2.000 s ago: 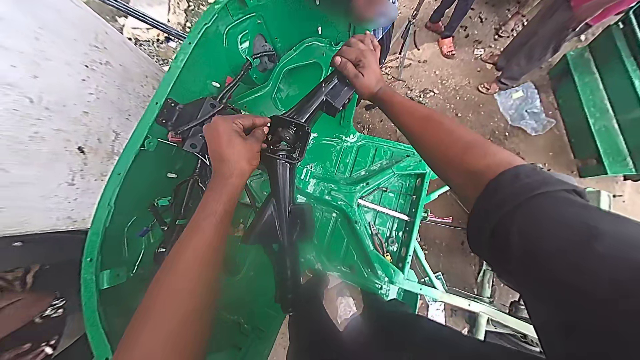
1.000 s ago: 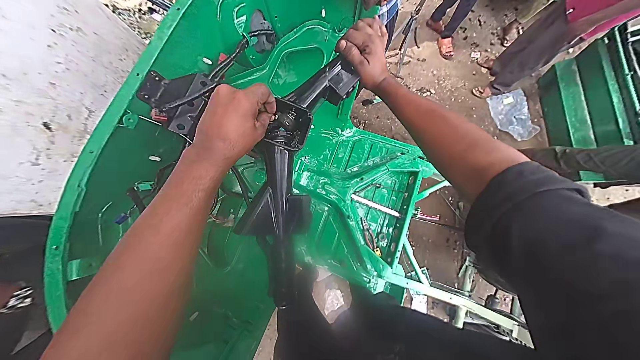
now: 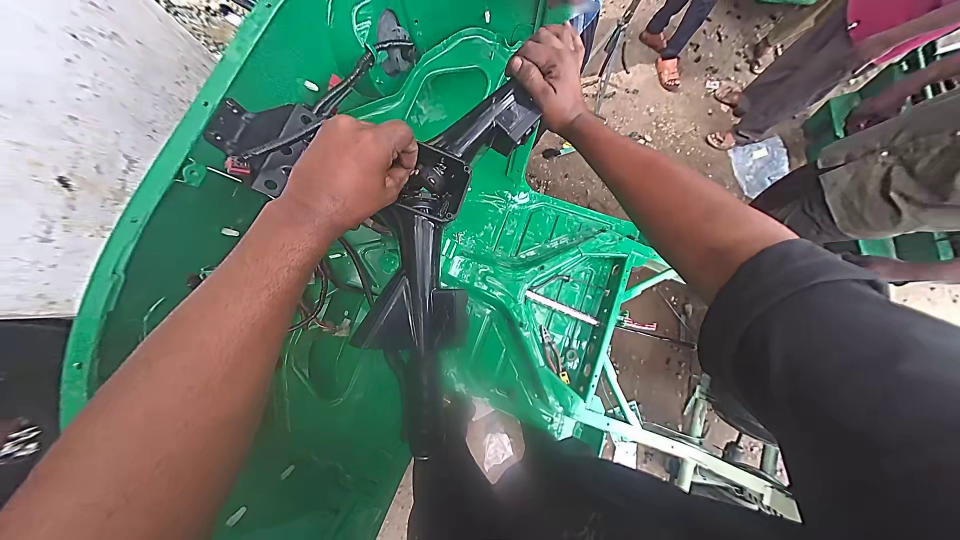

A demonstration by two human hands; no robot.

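Observation:
A black handlebar assembly (image 3: 421,247) runs through the middle of the view, with an open square housing (image 3: 442,180) at its centre. My left hand (image 3: 356,169) is at the housing's left edge, thumb and fingertips pinched together; whether something small is between them cannot be told. My right hand (image 3: 550,71) is closed around the far upper end of the handlebar, past a black block-shaped part. Left of the housing, behind my left hand, is a black perforated metal bracket (image 3: 274,139) with a sleeved cable (image 3: 345,90) across it.
A green painted vehicle body shell (image 3: 337,450) surrounds the handlebar. Pliers (image 3: 553,356) lie on its ribbed floor panel. Pale green frame tubes (image 3: 675,450) extend at lower right. Other people stand at upper right, near a clear plastic bag (image 3: 759,165). A whitish wall (image 3: 90,142) is at left.
My left hand stays by the housing, its fingers shifting a little at the edge. My right hand keeps its hold on the handlebar end. Another person has come further into view at the right.

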